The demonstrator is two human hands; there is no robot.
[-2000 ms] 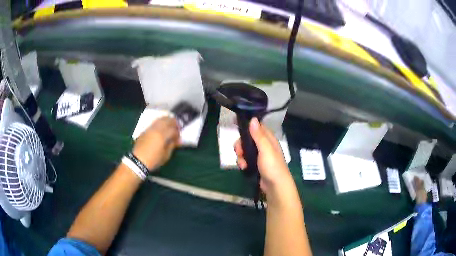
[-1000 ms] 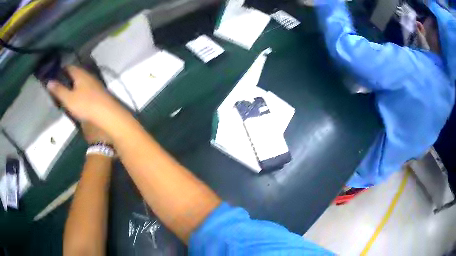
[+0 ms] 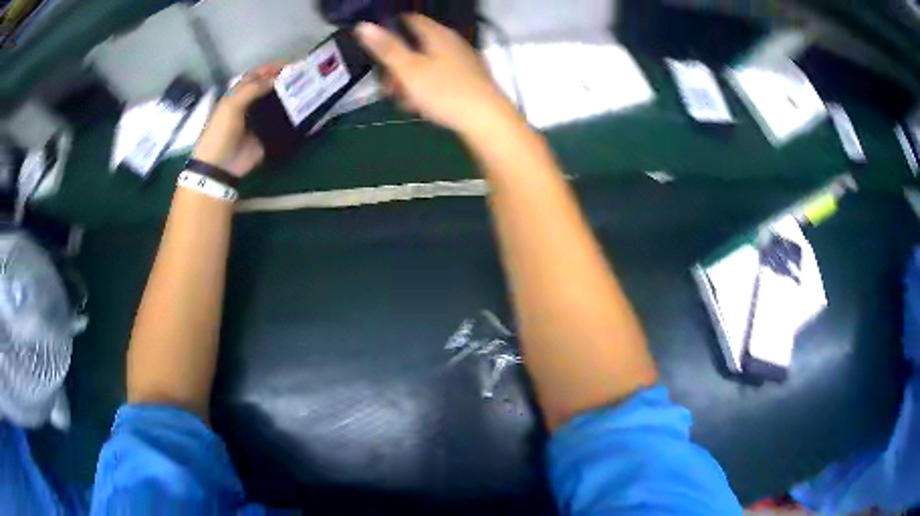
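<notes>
My left hand (image 3: pixel 240 126), with a black and a white wristband, holds a black phone (image 3: pixel 308 91) near the top left, tilted. A white label with a small dark red patch shows on its face. My right hand (image 3: pixel 434 71) is just right of it, gripping a dark object that appears to be the barcode scanner (image 3: pixel 353 10), cut off by the top edge. The scanner's head is above the phone's upper end. Open white boxes stand behind both hands; one white box (image 3: pixel 575 86) lies just right of my right hand.
More open boxes (image 3: pixel 777 96) and labelled phones (image 3: pixel 698 91) line the back. An open box (image 3: pixel 721 292) with a black device lies at right on the mat. Thin shiny slivers (image 3: pixel 489 353) lie mid-mat. A cream strip (image 3: pixel 373 194) crosses the mat. A fan (image 3: pixel 35 323) stands at left.
The view has swung back left and down from the neighbouring worker in blue. The phone, hidden a second ago, now shows in my left hand, under the scanner.
</notes>
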